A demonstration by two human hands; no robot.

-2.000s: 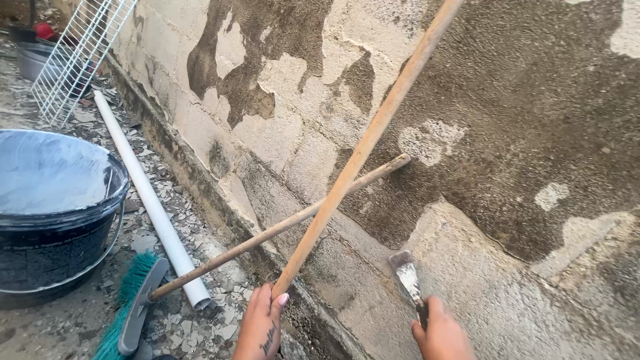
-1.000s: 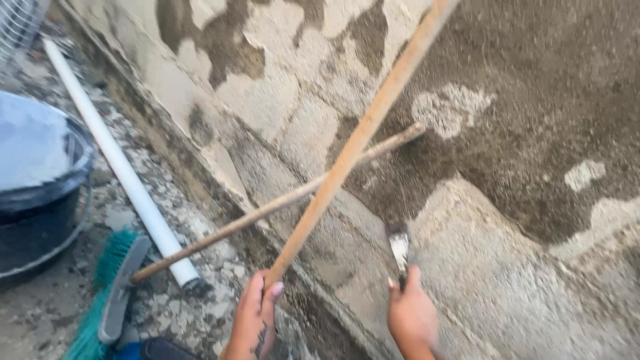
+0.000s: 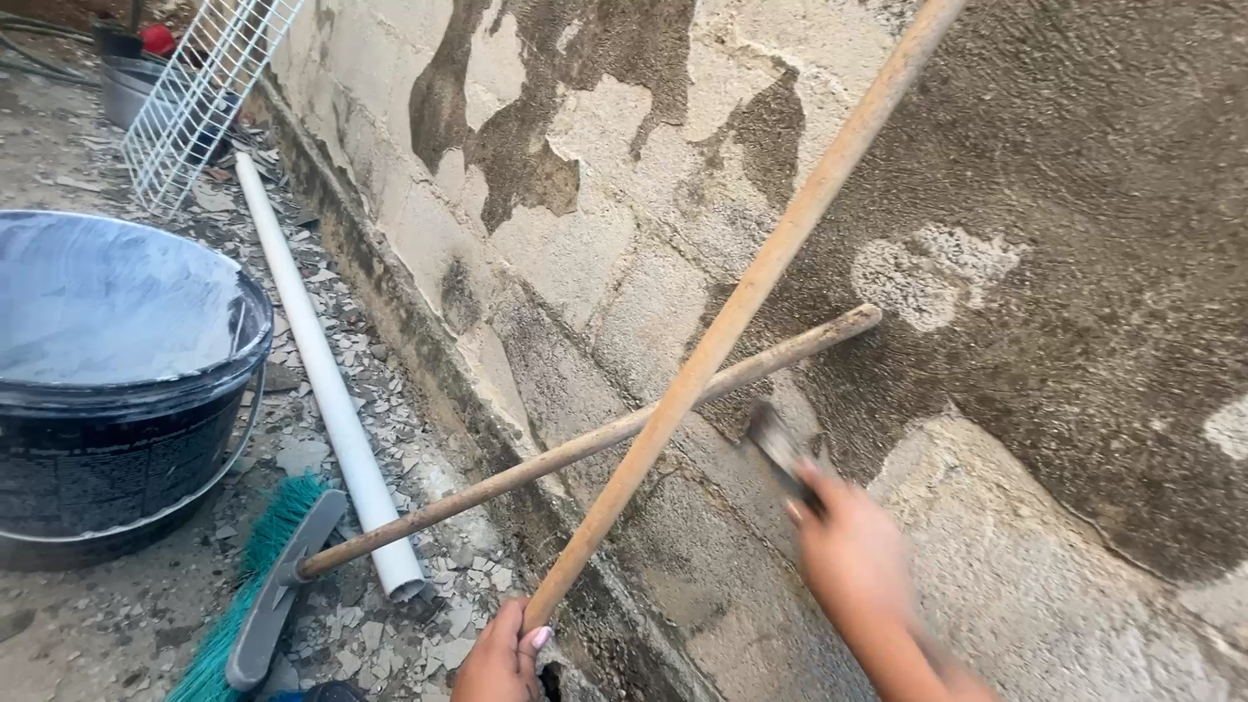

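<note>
My left hand (image 3: 502,655), low in the view, grips the lower part of a long wooden pole (image 3: 726,331) that slants up to the right across the wall. A scraper (image 3: 775,439) is in my right hand (image 3: 846,546), blurred, with its blade at the edge of dark coating on the block wall (image 3: 1033,546). Behind the pole, the wooden handle of a push broom (image 3: 487,487) crosses it and rests against the wall. The broom's grey head with teal bristles (image 3: 263,585) is at the lower left.
A dark bucket (image 3: 127,468) with whitish residue inside stands at the left. A white plastic pipe (image 3: 322,380) lies along the wall's foot among flakes of debris (image 3: 448,624). Farther back are a white wire rack (image 3: 200,107), a grey container (image 3: 127,88) and a red object (image 3: 157,39).
My right hand has moved the scraper left along the wall, closer to the crossing of the pole and broom handle. My left hand still holds the pole.
</note>
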